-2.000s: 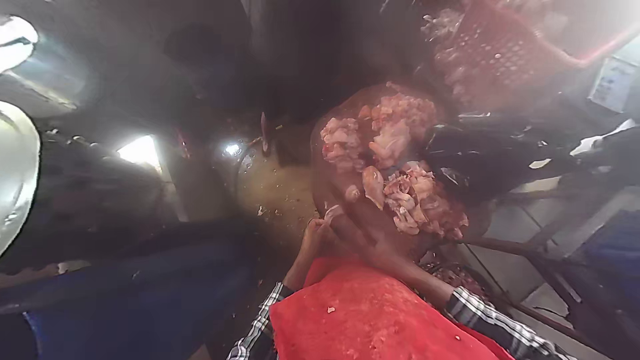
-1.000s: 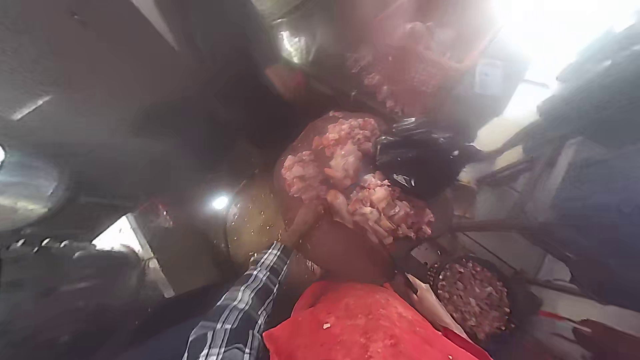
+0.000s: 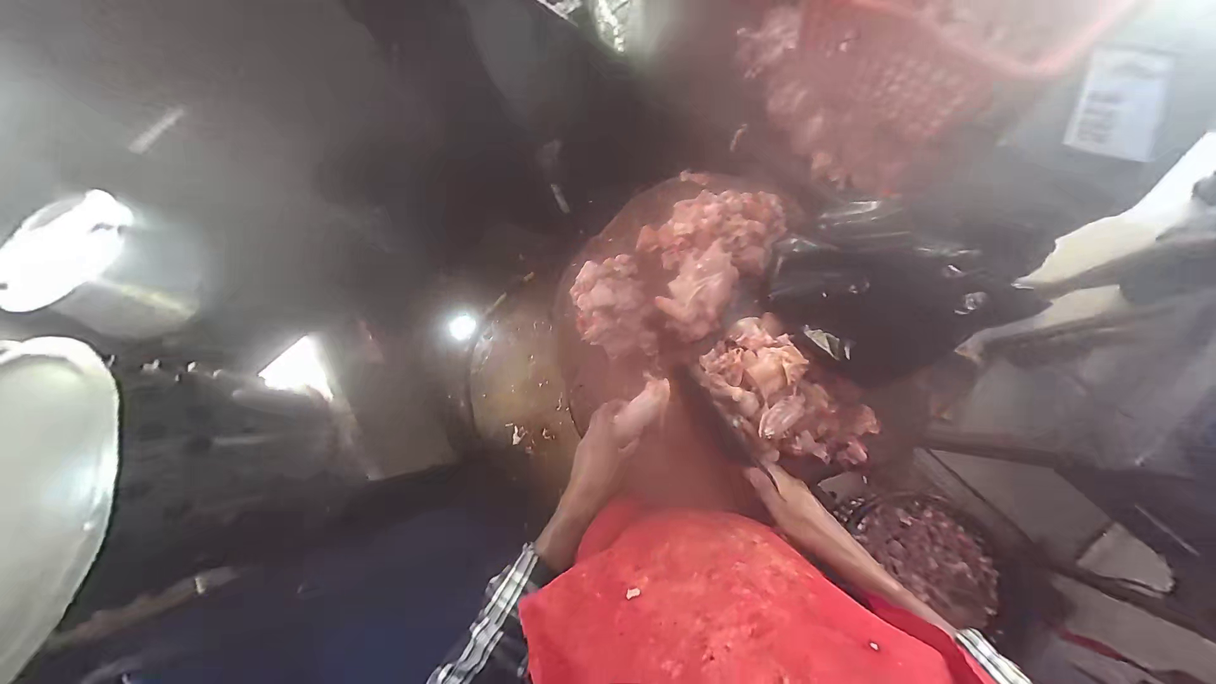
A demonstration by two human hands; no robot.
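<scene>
A round, reddish-brown chopping board [image 3: 684,456] stands in front of me, with heaps of raw, cut meat [image 3: 717,233] on its far and right parts. My left hand [image 3: 613,427] is closed on a pale piece of raw meat [image 3: 648,404] over the near left of the board. My right hand [image 3: 771,484], at the board's near right, grips the handle of a knife [image 3: 712,413], its dark blade lying along the left side of the right-hand meat heap [image 3: 788,394]. A red apron [image 3: 731,598] covers my front.
Beyond the board is a red plastic basket [image 3: 912,71] with more raw meat about it. A black plastic bag [image 3: 874,294] lies at the board's right. A bowl of small dark-red pieces [image 3: 926,560] stands lower right. Left of the board is a yellowish round surface [image 3: 518,380] with scraps.
My right hand has moved up from the board's near edge, and the knife blade now lies beside the right heap. The left hand has drawn back toward me from the meat.
</scene>
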